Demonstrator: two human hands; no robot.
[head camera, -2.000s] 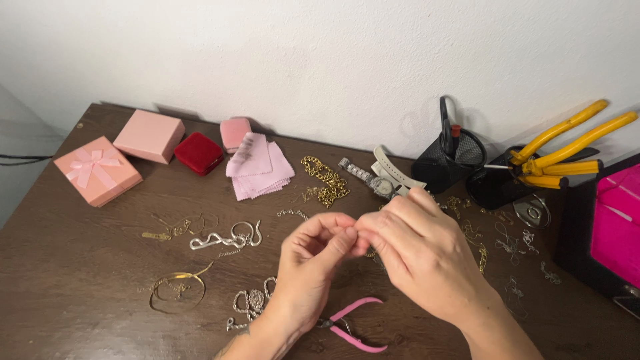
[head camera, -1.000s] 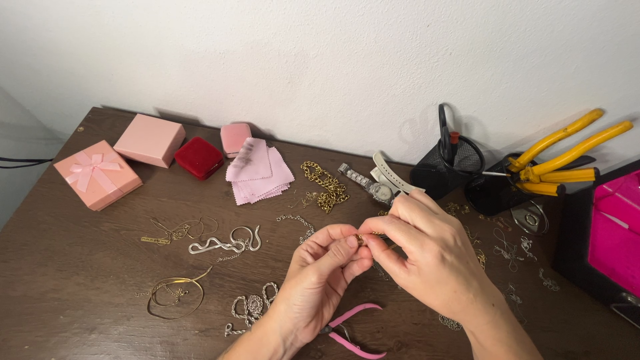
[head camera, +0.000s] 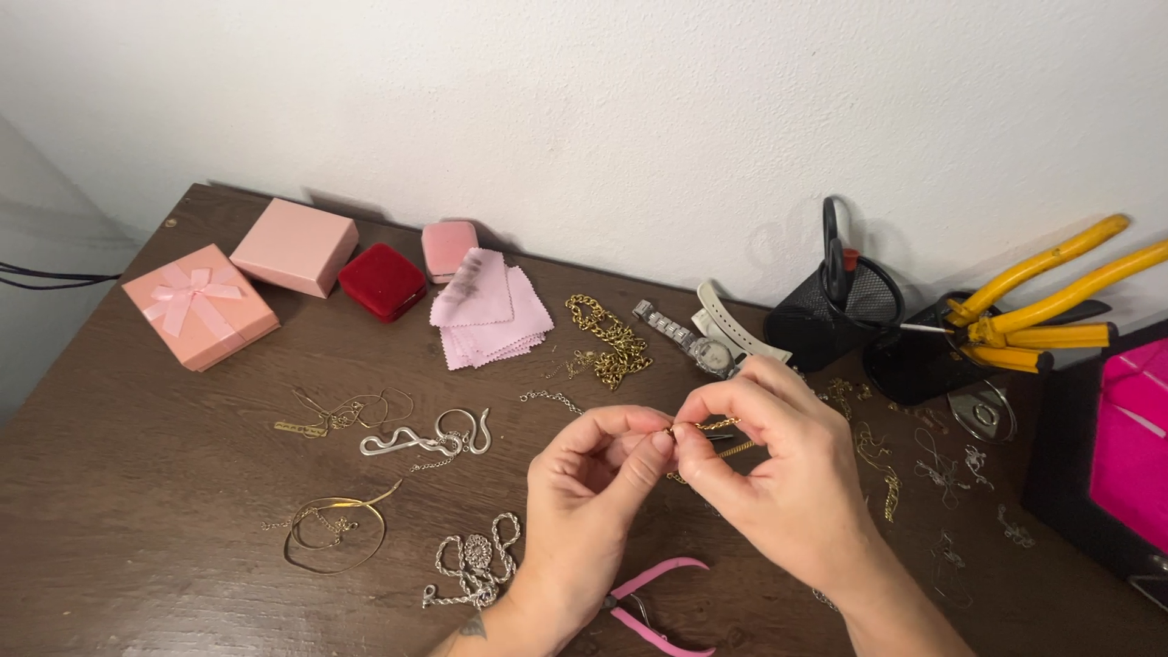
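Observation:
Near the middle of the head view, my left hand (head camera: 593, 502) and my right hand (head camera: 776, 456) meet at the fingertips. Between them they pinch one end of a gold-coloured chain (head camera: 719, 424), part of which shows behind my right thumb and index finger. What exactly sits between the fingertips is too small to tell. Pliers with pink handles (head camera: 662, 575) lie spread on the dark wooden table below my hands, their head partly hidden by my left wrist. A silver rope chain (head camera: 476, 557) lies just left of my left wrist.
Pink gift boxes (head camera: 294, 246), a red velvet box (head camera: 382, 282) and pink cloths (head camera: 493, 319) stand or lie at the back left. A thick gold chain (head camera: 613, 347) and a metal watch (head camera: 712, 354) lie behind my hands. Yellow-handled pliers (head camera: 1049, 283) stand in a black holder at right.
My hands stay together at the fingertips, with small finger shifts. A length of gold chain now shows at my right fingers. The pink pliers lie where they were.

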